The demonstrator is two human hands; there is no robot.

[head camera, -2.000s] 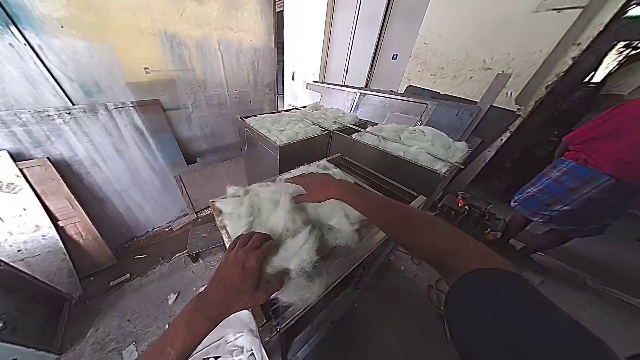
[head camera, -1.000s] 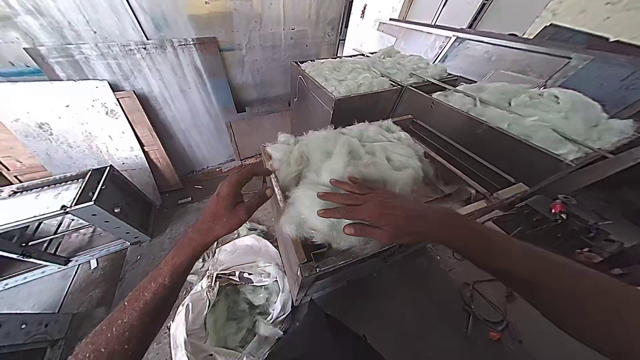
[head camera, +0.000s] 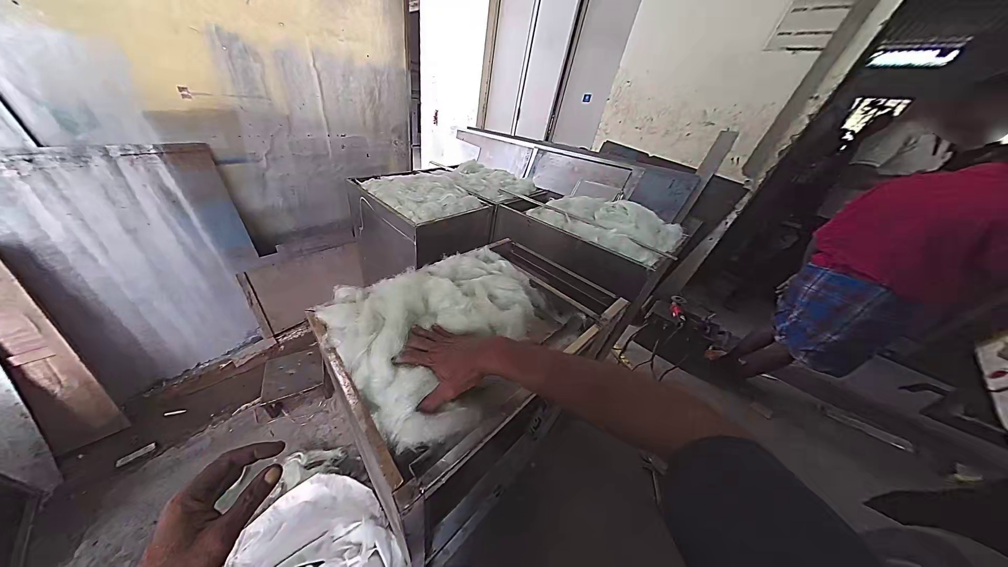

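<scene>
Pale green-white fibre wool (head camera: 441, 303) fills much of a shallow frame-like box whose worn wooden edge (head camera: 358, 402) faces me on the left. My right hand (head camera: 453, 362) lies palm down on the wool with its fingers spread, pressing on it and gripping nothing. My left hand (head camera: 224, 496) is lower left, outside the box, thumb and fingers curved apart beside a white plastic sack (head camera: 319, 524). Some pale fibre shows between that thumb and fingers, at the sack's mouth; whether the hand touches it I cannot tell.
Behind stand metal boxes (head camera: 453, 240) holding more wool (head camera: 606, 224). A person in a red shirt (head camera: 921, 236) bends at the right, near a tool with red parts and cables (head camera: 677, 311) on the floor. Boards (head camera: 51, 370) lean against the left wall.
My left hand has moved from the box's left edge down to the sack. My right hand stays on the wool. The view has swung right and up since one second ago.
</scene>
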